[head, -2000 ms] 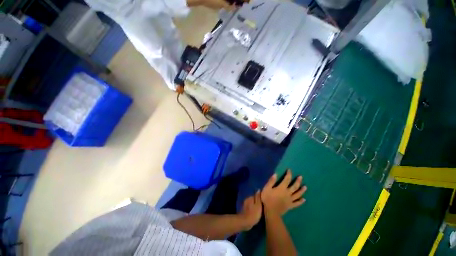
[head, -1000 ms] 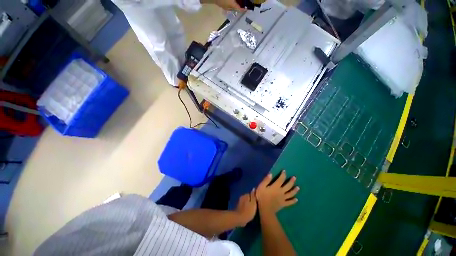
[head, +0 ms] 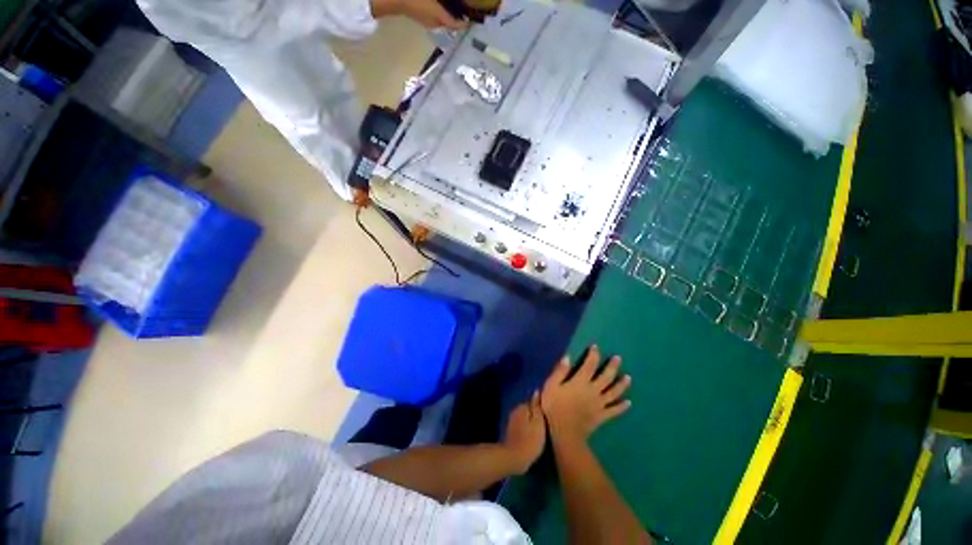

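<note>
My right hand (head: 582, 398) lies flat, palm down, on the green mat (head: 650, 426), fingers spread and holding nothing. My left hand (head: 523, 434) rests against my right wrist at the mat's near edge; its fingers look curled and partly hidden. Beyond them, a clear blister tray (head: 698, 229) lies on the mat. Several thin silver metal frames (head: 649, 270) sit along its near side.
A white machine (head: 448, 221) adjoins the mat, with a black fixture (head: 505, 159) on top. A person in white (head: 288, 75) stands behind it. A blue stool (head: 403, 343) and blue crate (head: 197, 261) are on the floor. Yellow edging (head: 759, 458) borders the conveyor (head: 906, 245).
The camera view has shifted slightly. My hands keep the same pose on the mat. The other person's arm at the top has moved slightly over the machine.
</note>
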